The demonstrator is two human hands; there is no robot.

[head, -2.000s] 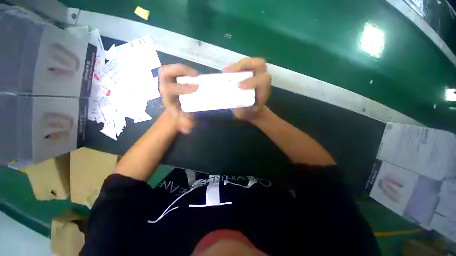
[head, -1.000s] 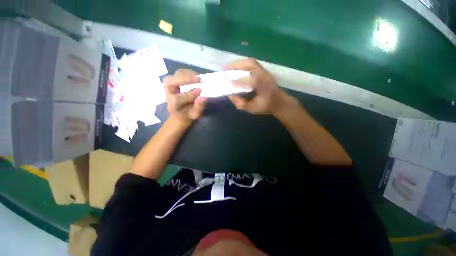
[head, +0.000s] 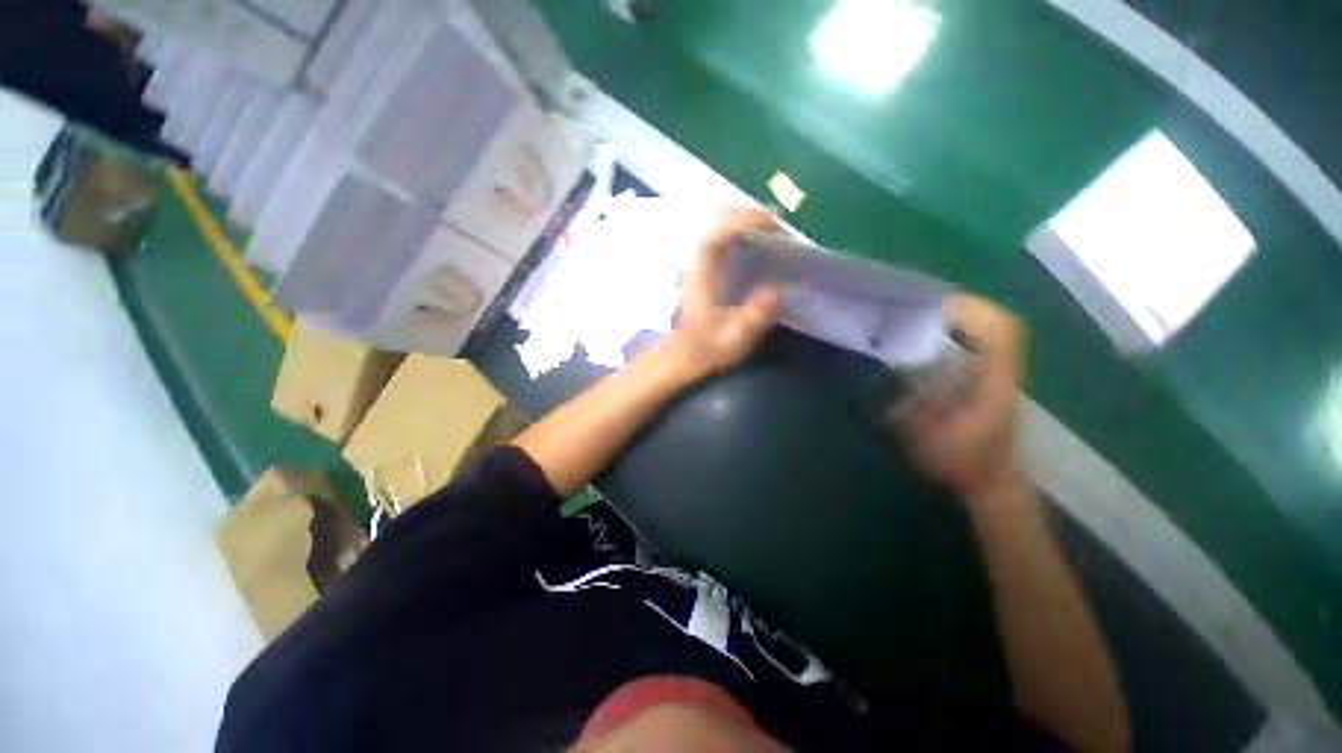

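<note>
A grey-white retail box (head: 861, 309) is held in the air over the dark bench top, blurred. A pale inside or side face shows; I cannot tell its contents. My left hand (head: 724, 302) grips its left end, thumb on the near side. My right hand (head: 964, 405), blurred, is at its right end. Loose white paper slips (head: 611, 280) with small red marks lie left of my hands. A white closed box (head: 1155, 243) lies on the green belt at the right.
Stacked retail boxes (head: 375, 243) with pink pictures stand at the left. Open kraft cartons (head: 420, 427) are below them. A pale metal rail (head: 1082, 471) runs between the dark bench top (head: 736, 456) and green belt (head: 692, 88). A yellow scrap (head: 787, 190) lies near the rail.
The view has turned, showing more of the left stacks. My hands held a bright white piece before; now they hold a greyer box, further apart. A white box now shows on the belt.
</note>
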